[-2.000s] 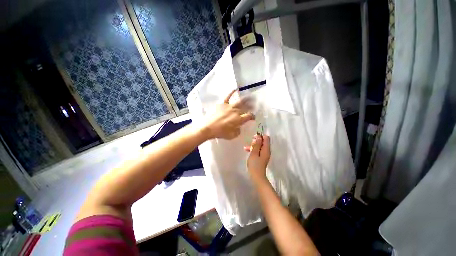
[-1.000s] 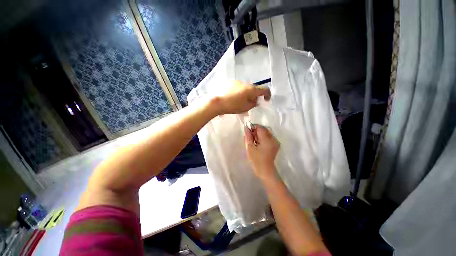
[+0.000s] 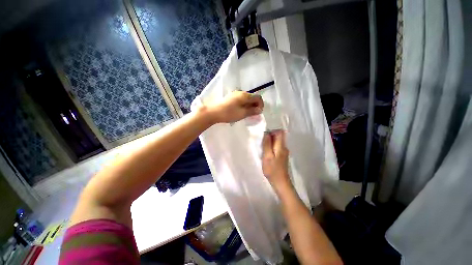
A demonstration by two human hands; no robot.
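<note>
A white long-sleeved shirt [image 3: 233, 165] hangs on a black hanger [image 3: 252, 45] from the rail. Its front is parted at the chest, and the hanger bar shows across the open neck. My left hand [image 3: 247, 106] is closed on the shirt's front edge, just below the hanger bar. My right hand [image 3: 275, 150] is a little lower and to the right, fingertips pinching the other front edge. Any button between the fingers is too small to tell.
A grey rail with an upright post [image 3: 371, 103] stands at the right. Another pale garment [image 3: 440, 202] hangs at the right edge. A mobile phone [image 3: 194, 212] and dark garments [image 3: 183, 168] lie on the white table [image 3: 155, 222]. A blue-edged crate [image 3: 222, 248] is below.
My left hand has moved slightly left and down. My right hand has moved slightly right. The shirt front is now more parted, and the shirt's right side has swung inward.
</note>
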